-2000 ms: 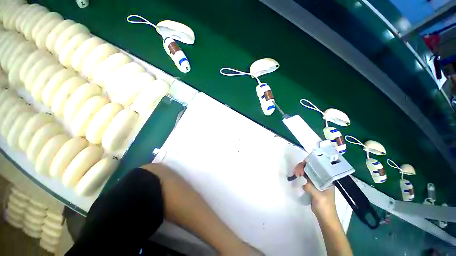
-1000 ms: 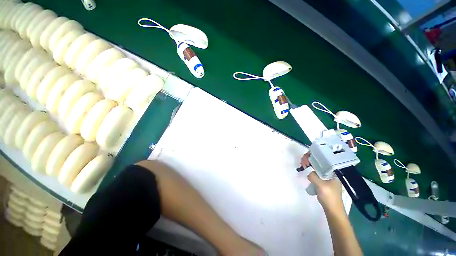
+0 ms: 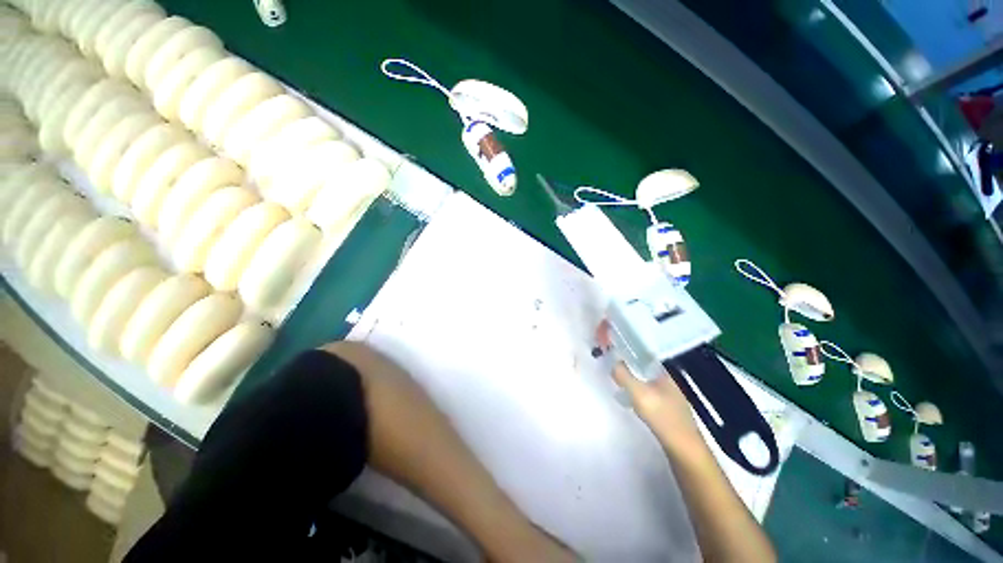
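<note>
My right hand [image 3: 641, 385] is closed around the grip under the grey boxy head of a long white tool [image 3: 660, 319]; the grip is mostly hidden by my fingers. The tool's thin metal tip [image 3: 553, 195] points over the green belt, left of a cream domed part [image 3: 667, 188] with a white cord loop [image 3: 603, 197] and a printed cylinder [image 3: 669, 253]. The tool's body partly overlaps this cylinder's edge. A black slotted bar [image 3: 720, 409] extends from the tool's near end. My left forearm crosses the bottom, and my left hand is cut off by the lower edge.
A dark green conveyor belt [image 3: 363, 33] carries several spaced domed parts with cylinders and loops. Rows of cream ovals [image 3: 280, 264] stand on edge at left. A white board [image 3: 473, 297] lies under my arms. A metal rail [image 3: 880, 473] runs at lower right. More cream pieces lie low at left.
My right hand and the tool have moved left over the board, so the tip now points left of a belt item. The belt items have shifted right in view. The left forearm stays much the same.
</note>
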